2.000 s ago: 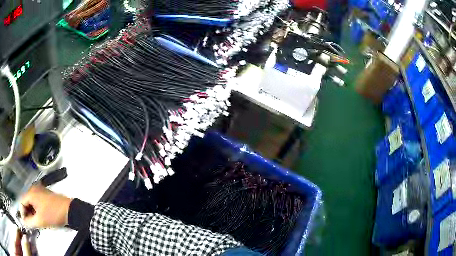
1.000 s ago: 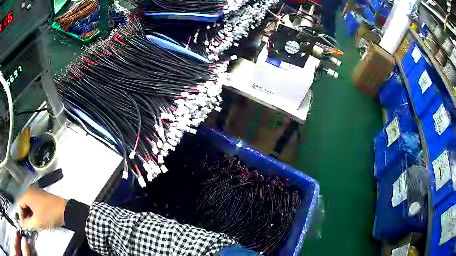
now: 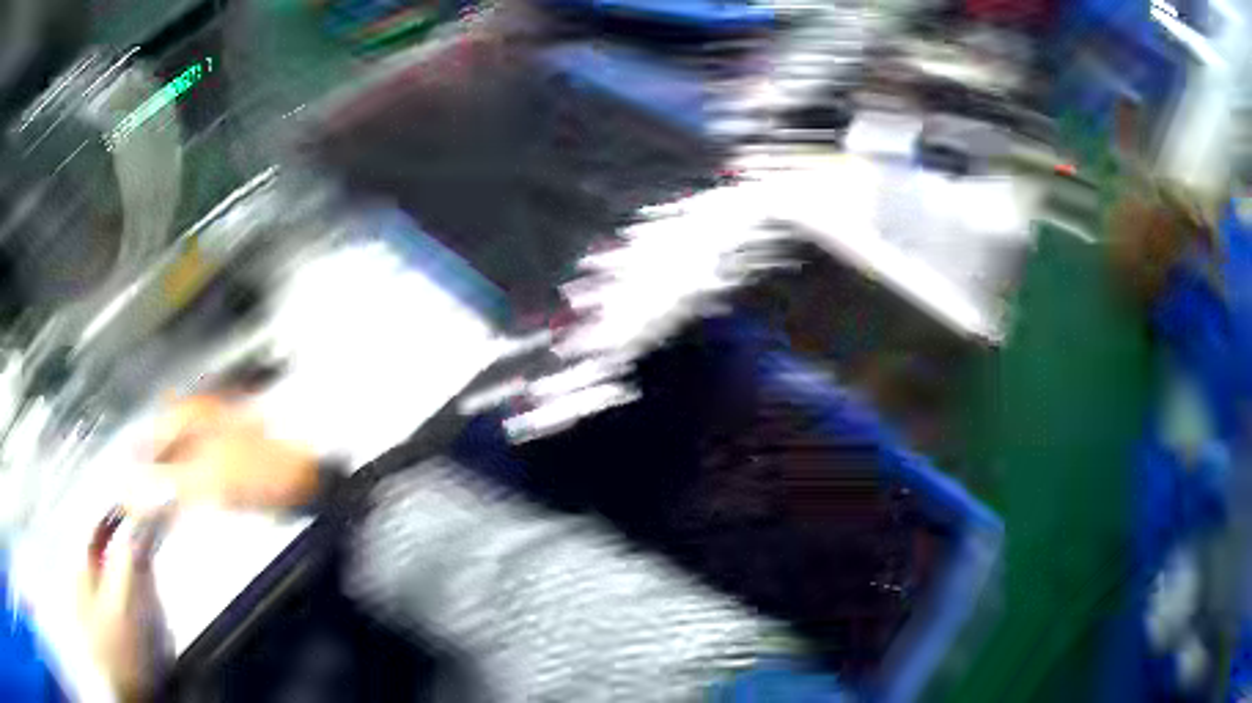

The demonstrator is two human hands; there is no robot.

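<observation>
The picture is heavily blurred. My right hand (image 3: 240, 451) is at the left over the white bench surface (image 3: 364, 350), its forearm in a checked sleeve coming from the lower right. My left hand (image 3: 124, 591) shows partly at the lower left, just below my right hand. Blur hides the fingers and anything between them. The dark cable stack (image 3: 481, 165) lies beyond the bench surface, with its white plugs (image 3: 673, 289) massed along the near right side.
A deep blue bin (image 3: 947, 501) with dark contents stands below the bench to the right. A white box (image 3: 947, 220) is on another table behind it. Green floor (image 3: 1064, 481) and blue shelf bins (image 3: 1208, 330) are at the right. The controller's green digits (image 3: 162, 103) show upper left.
The view has swung, so the bench, cable stack and bin sit further right in the picture and everything is smeared. More of my left hand shows at the lower left.
</observation>
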